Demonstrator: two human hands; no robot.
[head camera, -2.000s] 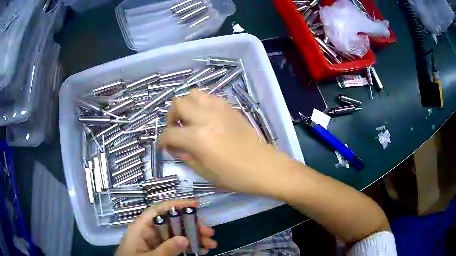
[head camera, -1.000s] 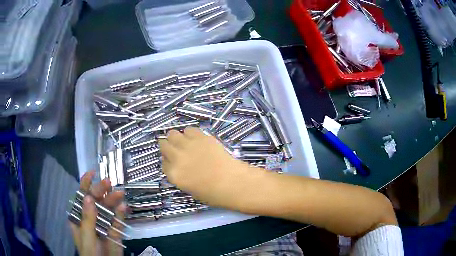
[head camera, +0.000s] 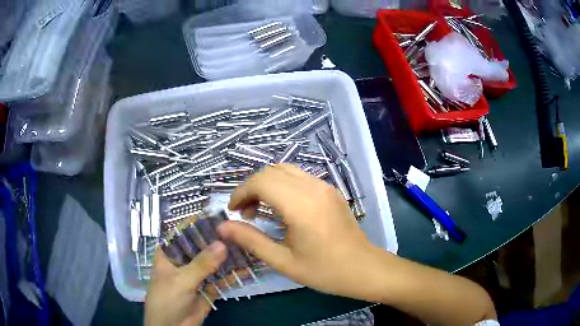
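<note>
My left hand (head camera: 181, 280) holds a flat bunch of several silver cylindrical shafted parts (head camera: 202, 240) over the front of the white tray (head camera: 117, 204). Their thin rods point down and towards me. My right hand (head camera: 289, 219) is bent over the tray, with its thumb and fingertips at the upper right end of the bunch. Whether its fingers grip a part cannot be told. More silver parts (head camera: 254, 137) fill the tray in loose rows and piles.
A shallow clear box (head camera: 216, 41) with a few parts lies behind the tray. Red bins (head camera: 453, 120), a dark flat phone (head camera: 397, 130), a blue pen-like tool (head camera: 432, 207) and loose parts (head camera: 453, 157) lie to the right. Clear boxes (head camera: 63, 121) are stacked left.
My left hand has moved from the tray's left corner to its front middle, now with more parts in the bunch. My right hand has come from the pile to the bunch.
</note>
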